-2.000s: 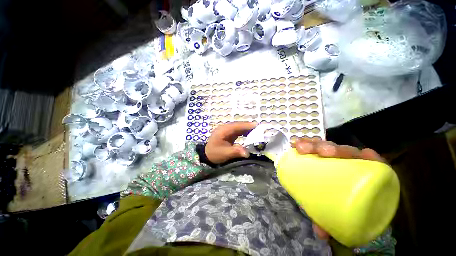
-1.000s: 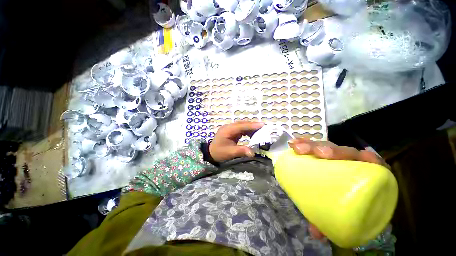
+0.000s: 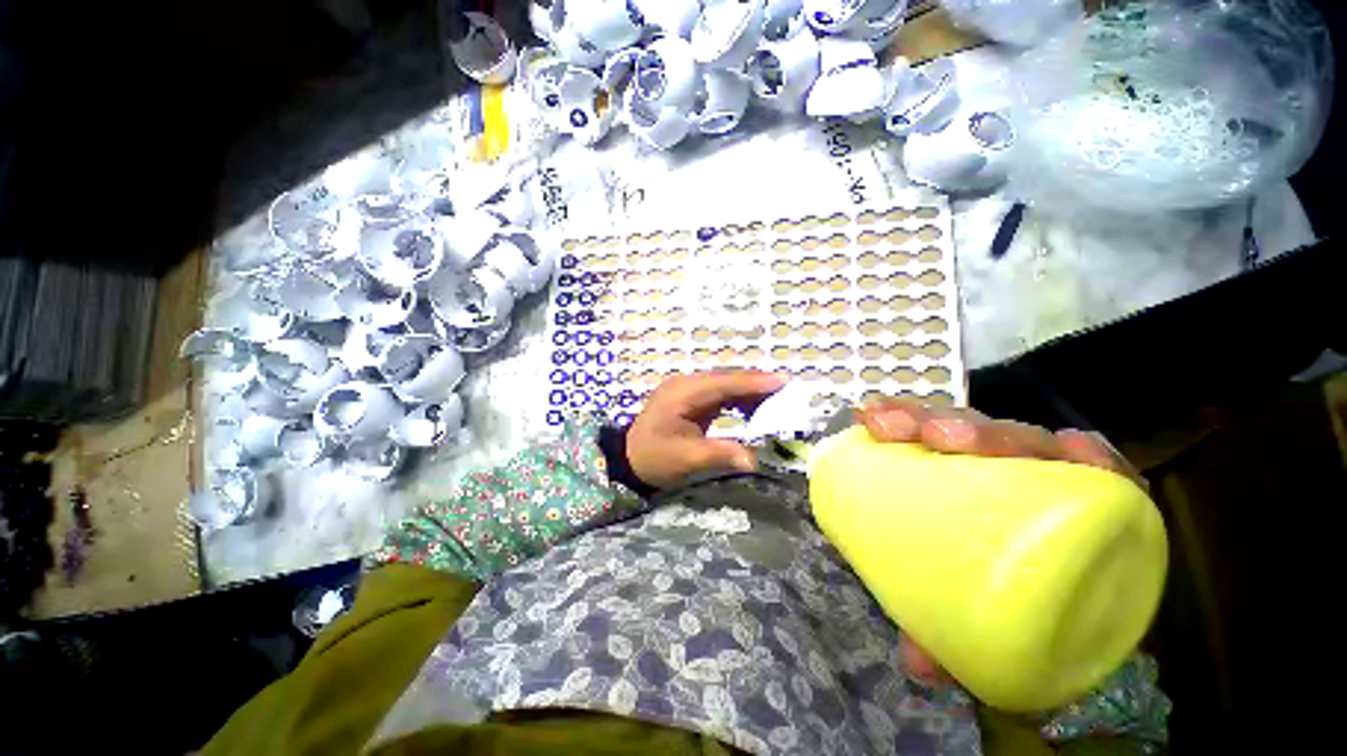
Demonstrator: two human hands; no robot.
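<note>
My left hand (image 3: 694, 430) holds a white plastic shell (image 3: 789, 408) by its left side, just beyond the apron. My right hand (image 3: 987, 440) is wrapped around a large yellow squeeze bottle (image 3: 993, 569), its base towards me at the right. The bottle's nozzle end points left into the shell; the tip is partly hidden, and I cannot tell if it touches. A punched tray (image 3: 753, 307) lies flat beyond my hands, with blue-ringed discs (image 3: 561, 337) in its left columns.
A heap of white shells (image 3: 359, 406) lies at the left, another (image 3: 665, 92) at the back. A yellow strip (image 3: 494, 121) is between them. A crumpled clear bag (image 3: 1167, 126) and a short black stick (image 3: 1008, 231) are at the right. Grey stacked sheets (image 3: 81, 337) stand far left.
The shell between my hands has turned and shows less of its opening. The bottle has moved slightly up and left. My left hand has shifted a little to the right.
</note>
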